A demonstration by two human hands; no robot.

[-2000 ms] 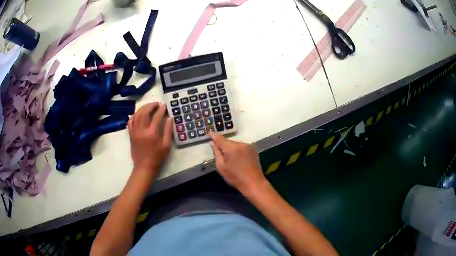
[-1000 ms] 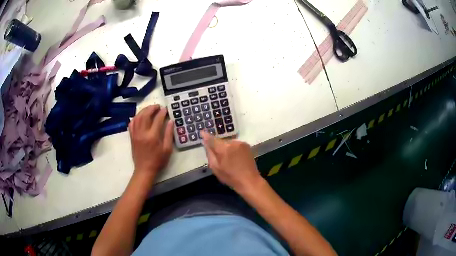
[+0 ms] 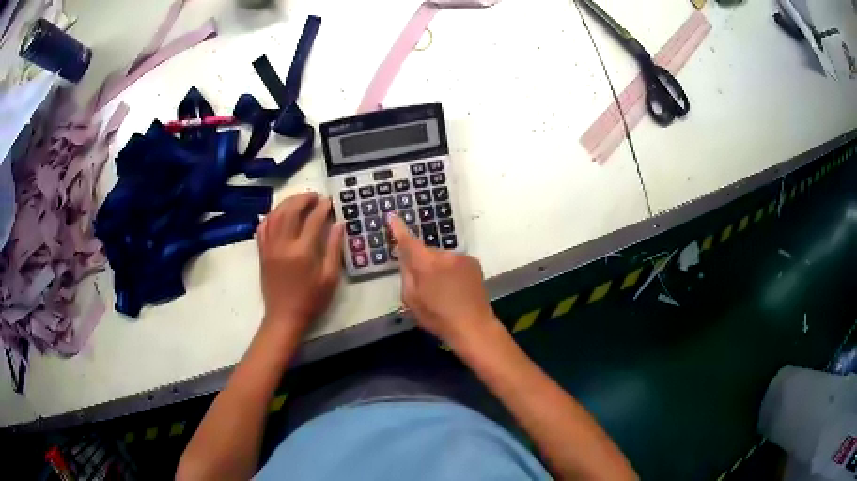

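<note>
A silver-grey calculator with a dark top lies on the white table near its front edge. My left hand rests on the table at the calculator's left side, fingers slightly apart, its thumb near the calculator's edge, holding nothing visible. My right hand is over the calculator's lower right part, with the index finger pointed at the middle number keys. Its other fingers are curled, and nothing is seen in them. Some lower keys are hidden by this hand.
Navy strips lie left of the calculator, with a red pen on them. Pink strips are further left, near a dark can. Black-handled shears overlap a pink ruler. A white bin stands on the floor.
My right index finger has moved from the bottom keys up to the middle number keys. My left hand stays beside the calculator. The whole view has shifted slightly.
</note>
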